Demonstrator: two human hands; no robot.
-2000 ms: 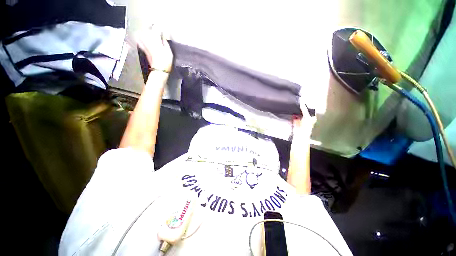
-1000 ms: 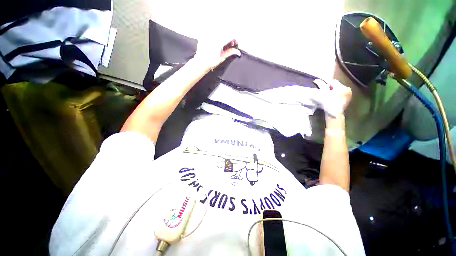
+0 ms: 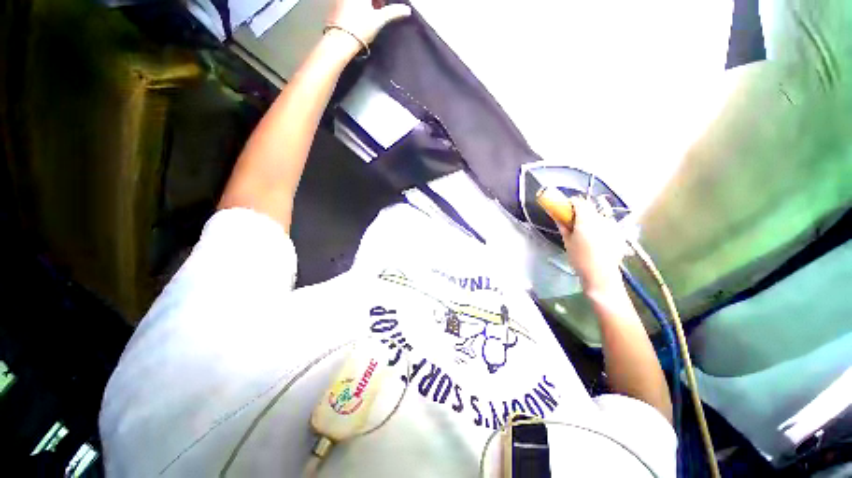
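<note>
A dark purple-grey garment panel (image 3: 467, 103) lies slantwise along the table's near edge, from upper left to the iron. Pale pocket pieces (image 3: 378, 114) and dark cloth hang from its near side. My left hand (image 3: 366, 21) is at the panel's upper-left end, partly cut off by the top edge; whether its fingers grip the cloth cannot be told. My right hand (image 3: 595, 238) is closed round the orange-yellow handle of the steam iron (image 3: 539, 177). The iron is at the panel's right end, and the hand hides part of it.
The pale table cover (image 3: 645, 84) is strongly glared. A small dark strip (image 3: 745, 35) lies at the top right. Blue and tan hoses (image 3: 665, 289) run down from the iron. Layered cloth (image 3: 252, 11) is at the upper left. A yellow-brown covered object (image 3: 140, 187) stands at left.
My right hand has let go of the cloth and taken hold of the iron, now at the panel's right end. My left hand has moved up to the panel's far end. The view has turned.
</note>
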